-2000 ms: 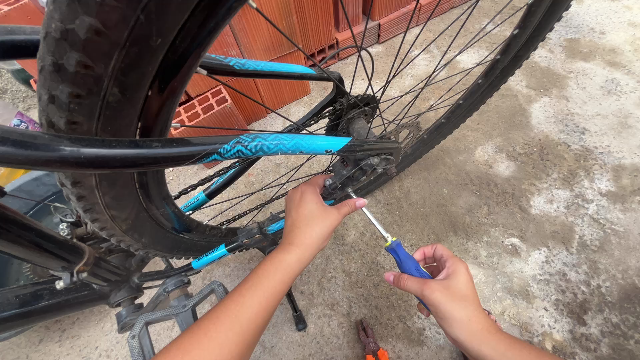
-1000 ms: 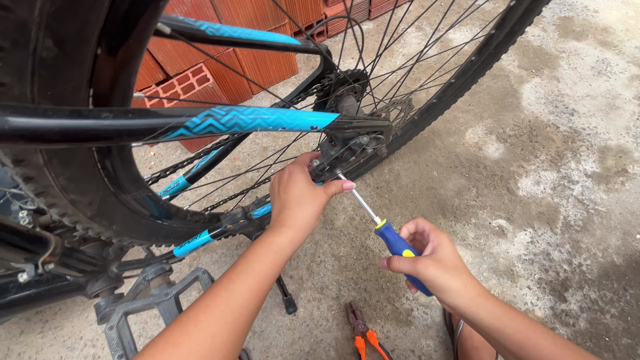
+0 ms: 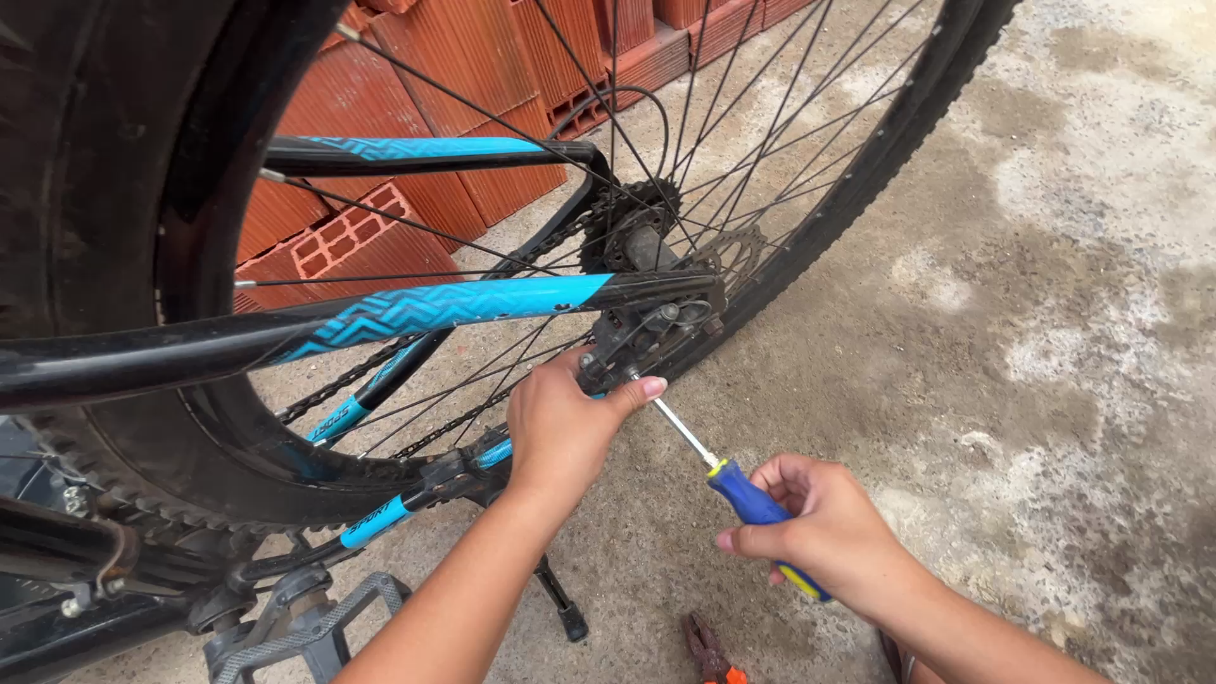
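Observation:
A screwdriver with a blue and yellow handle (image 3: 760, 508) is in my right hand (image 3: 822, 532), its metal shaft pointing up and left. The tip meets the black disc brake caliper (image 3: 622, 342) beside the rear hub; the exact contact is hidden. My left hand (image 3: 565, 427) grips the caliper's lower side, the thumb resting by the screwdriver's tip. Just behind are the brake rotor (image 3: 736, 256), the rear sprockets (image 3: 632, 214) and the bicycle's black and blue frame tube (image 3: 456, 309).
The spoked rear wheel's tire (image 3: 855, 180) arches across the view. Pliers with orange handles (image 3: 708, 651) lie on the concrete ground at the bottom. Hollow red bricks (image 3: 408, 104) are stacked behind the bicycle. A pedal (image 3: 313, 632) and the kickstand (image 3: 565, 598) are at lower left.
Both hands stay at much the same place on the bicycle, the screwdriver still held at the caliper. The view has shifted slightly.

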